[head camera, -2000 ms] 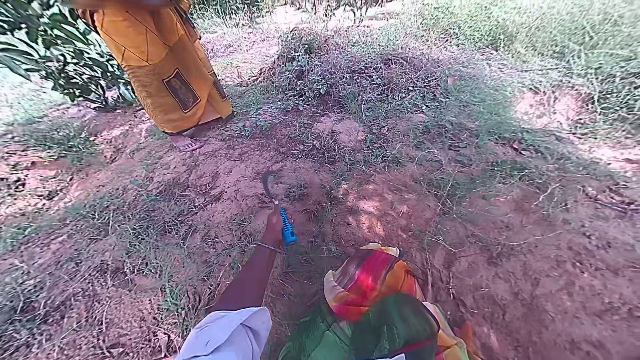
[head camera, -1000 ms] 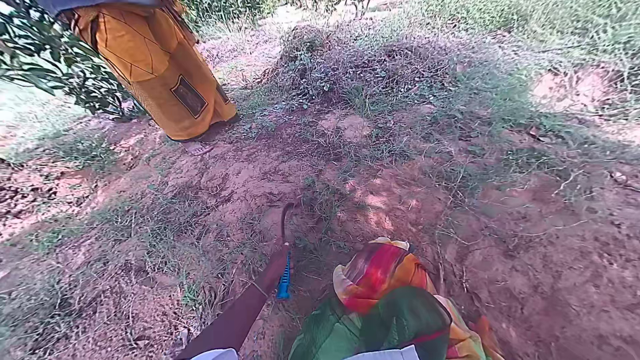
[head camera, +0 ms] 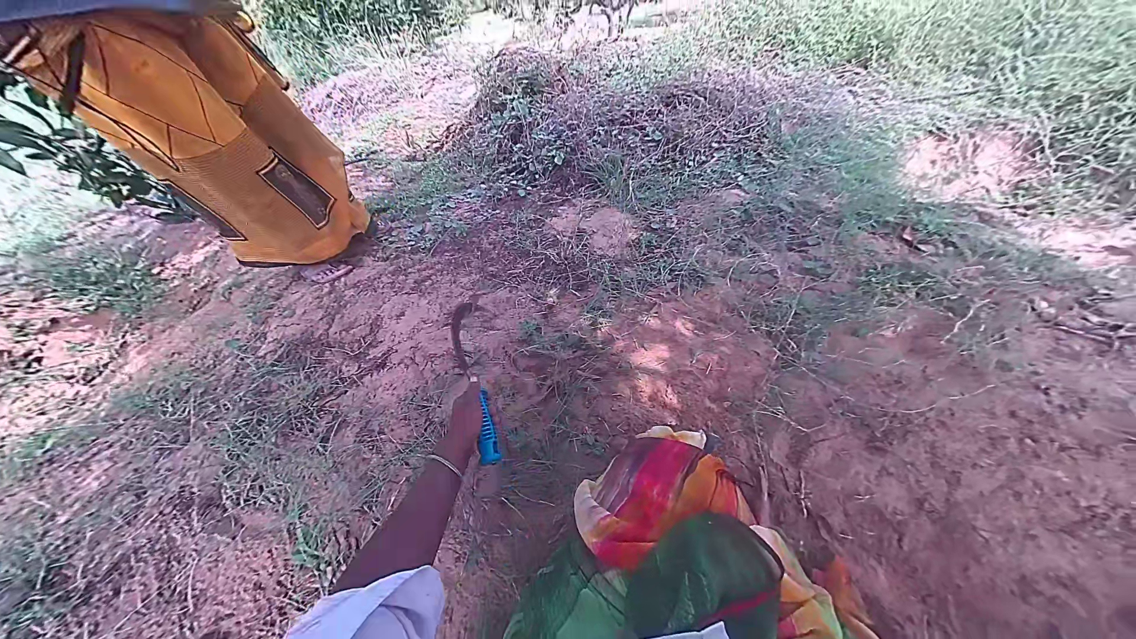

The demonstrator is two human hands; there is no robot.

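Observation:
My left hand [head camera: 463, 419] is closed on the blue handle of a sickle [head camera: 460, 337], a bangle at its wrist and a pale sleeve on the arm. The curved blade points away from me over reddish soil with short weeds [head camera: 568, 355]. Whether the blade touches the ground, I cannot tell. Colourful cloth [head camera: 648, 497] in red, orange, yellow and green covers my lap or knees at the bottom centre. My right hand is out of view; only a bit of pale cloth shows at the bottom edge.
A person in a long orange-yellow garment [head camera: 266, 177] stands at the upper left, beside a leafy shrub [head camera: 53, 151]. A heap of dry, cut-looking weeds [head camera: 621, 115] lies ahead. Taller grass [head camera: 1029, 71] grows at the upper right, with twigs [head camera: 1092, 328] on the soil below.
The left hand and sickle have shifted over the ground, the blade's curve turning between frames. The sickle stays in my left hand throughout.

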